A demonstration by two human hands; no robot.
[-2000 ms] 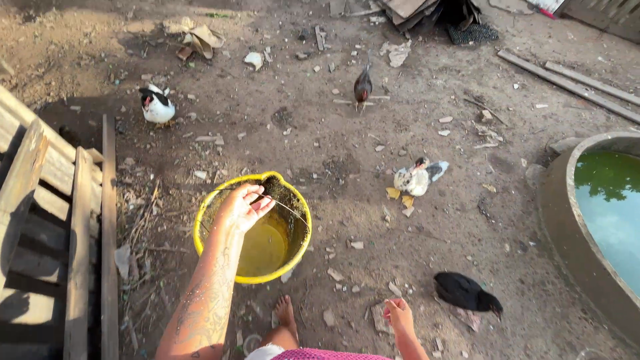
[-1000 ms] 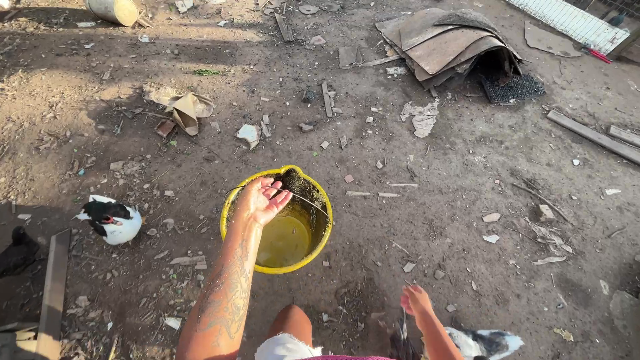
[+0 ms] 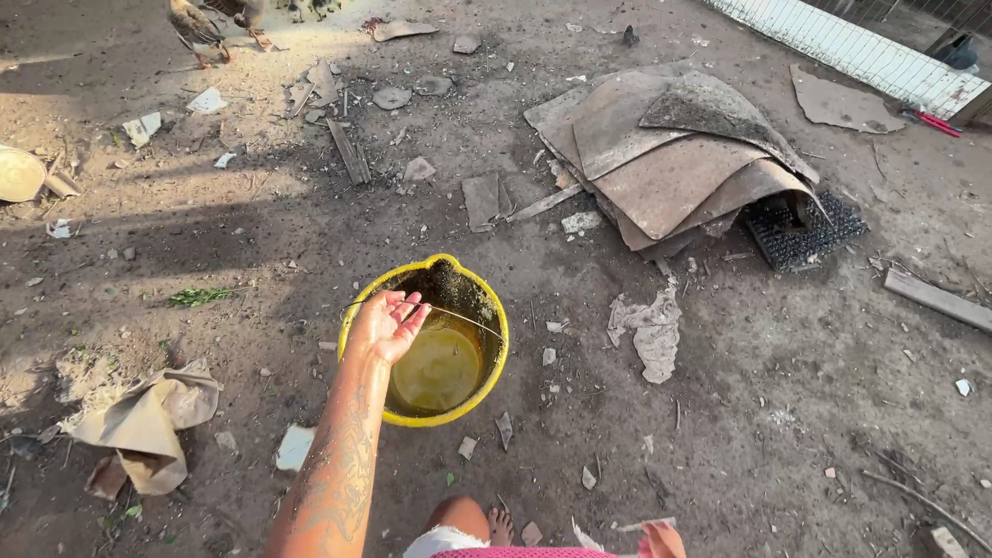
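A yellow bucket (image 3: 502,364) with a pouring lip and some murky liquid in the bottom hangs from its thin wire handle (image 3: 465,318). My left hand (image 3: 390,324) is closed around that handle, palm up, over the bucket's left side; the forearm is wet. Dark grime and grains coat the bucket's inner wall. At the bottom edge my right hand (image 3: 661,540) shows only in part, low and to the right of the bucket; its fingers are cut off or blurred.
Stacked, bent sheets (image 3: 666,155) lie ahead right beside a black plastic tray (image 3: 806,232). Crumpled cardboard (image 3: 151,426) is at left, a wooden plank (image 3: 938,298) at right. Birds (image 3: 198,31) stand top left. Red-handled pliers (image 3: 934,122) lie near a wire-mesh fence (image 3: 860,54). Debris litters the dirt.
The view has moved forward over the yard, past the round water basin and the ducks seen earlier. My left hand still carries the bucket. My right hand has dropped lower in the view.
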